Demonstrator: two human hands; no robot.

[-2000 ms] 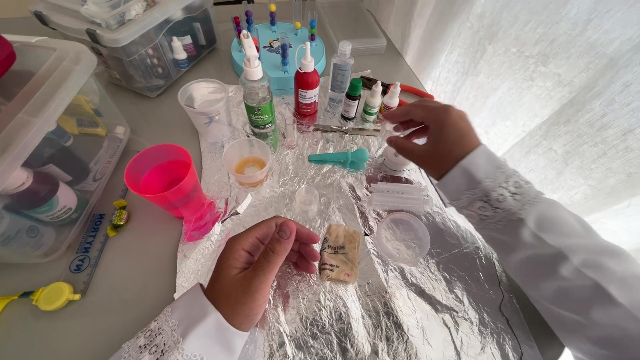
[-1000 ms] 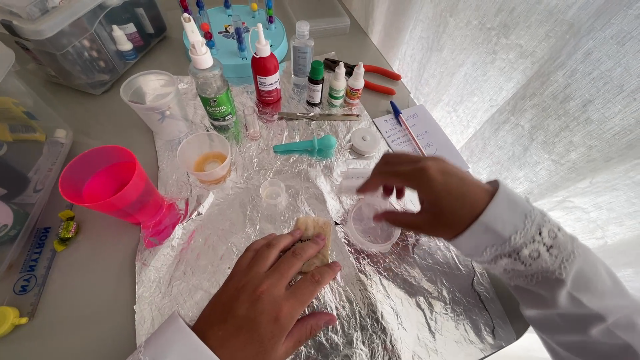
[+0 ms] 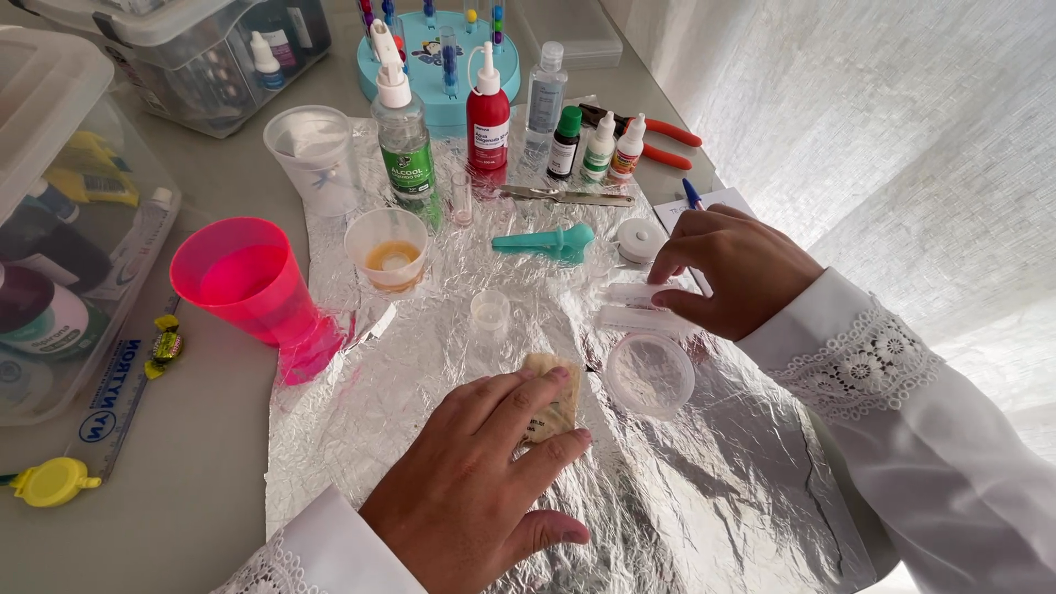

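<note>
My left hand (image 3: 495, 462) lies spread on a small beige printed packet (image 3: 551, 421) on the aluminium foil (image 3: 404, 437), covering part of it. My right hand (image 3: 726, 268) has its thumb and fingertips at the upper of two translucent plastic strips (image 3: 639, 294); whether they grip it, I cannot tell. Below the strips lies a round clear lid or dish (image 3: 650, 375). Above them is a white round cap or case (image 3: 640, 241). Left of that is a teal plastic tool (image 3: 544, 242). A tiny clear cup (image 3: 490, 311) stands above the packet, and a clear cup with amber liquid (image 3: 386, 252) is further left.
A pink cup (image 3: 247, 280) and a clear plastic cup (image 3: 313, 157) stand left. Behind are an alcohol spray bottle (image 3: 404, 140), a red bottle (image 3: 487, 124), several small bottles, metal tweezers (image 3: 569, 196) and orange-handled pliers (image 3: 660, 140). Storage boxes (image 3: 165, 206) border the left; a pen (image 3: 691, 194) lies on paper.
My left hand, beside the packet two seconds ago, now covers part of it. My right hand has moved from near the white cap, past the round lid, to the plastic strips.
</note>
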